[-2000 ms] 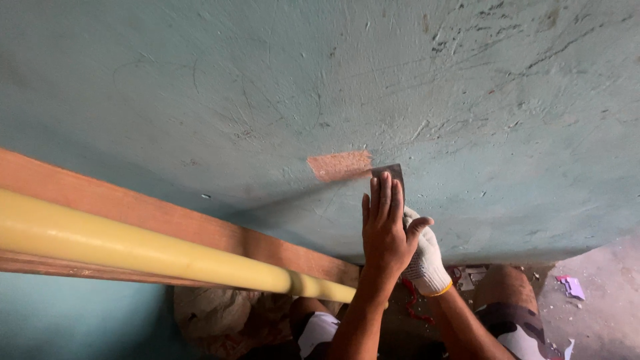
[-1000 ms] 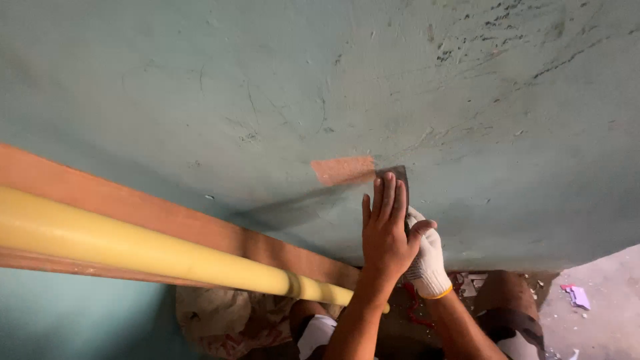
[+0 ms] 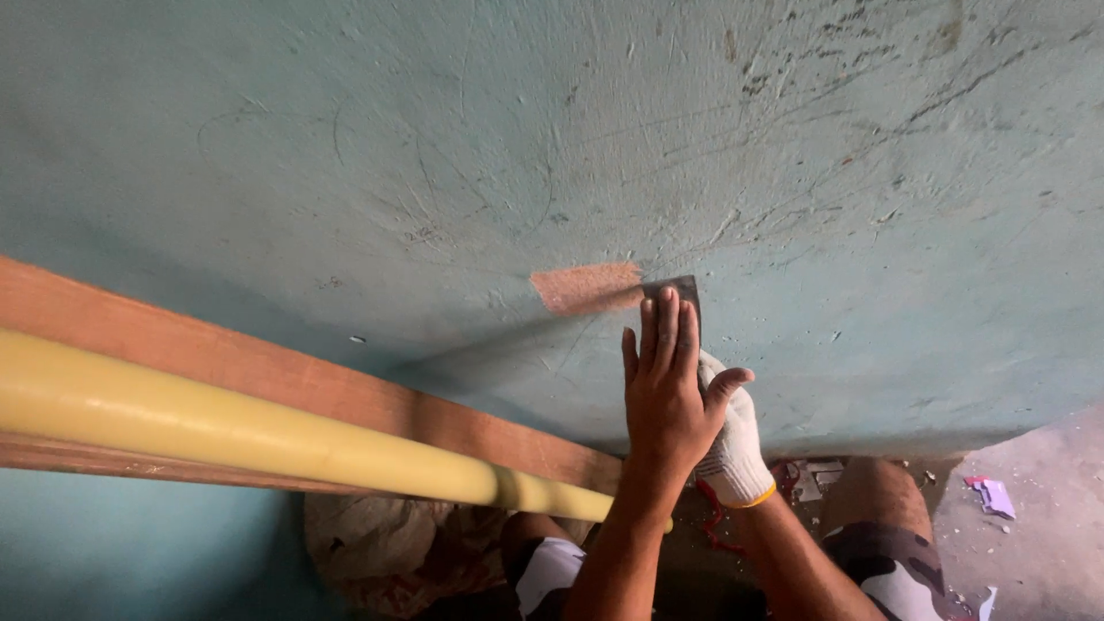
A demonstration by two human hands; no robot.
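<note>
A dark, flat scraper blade (image 3: 679, 283) lies against the blue-green painted wall (image 3: 431, 172), just right of a bare orange-pink patch (image 3: 588, 287). My bare left hand (image 3: 668, 379) presses its extended fingers on the blade, thumb spread to the right. Behind it, my right hand (image 3: 736, 444), in a white knitted glove with a yellow cuff edge, is closed around the scraper's lower part. The handle is hidden by my hands.
A yellow pipe (image 3: 259, 423) runs diagonally from the left in front of an orange-brown wooden board (image 3: 198, 345). Below are a crumpled sack (image 3: 371, 535), my knees, red strands and paint chips. A purple scrap (image 3: 994, 498) lies on the floor at right.
</note>
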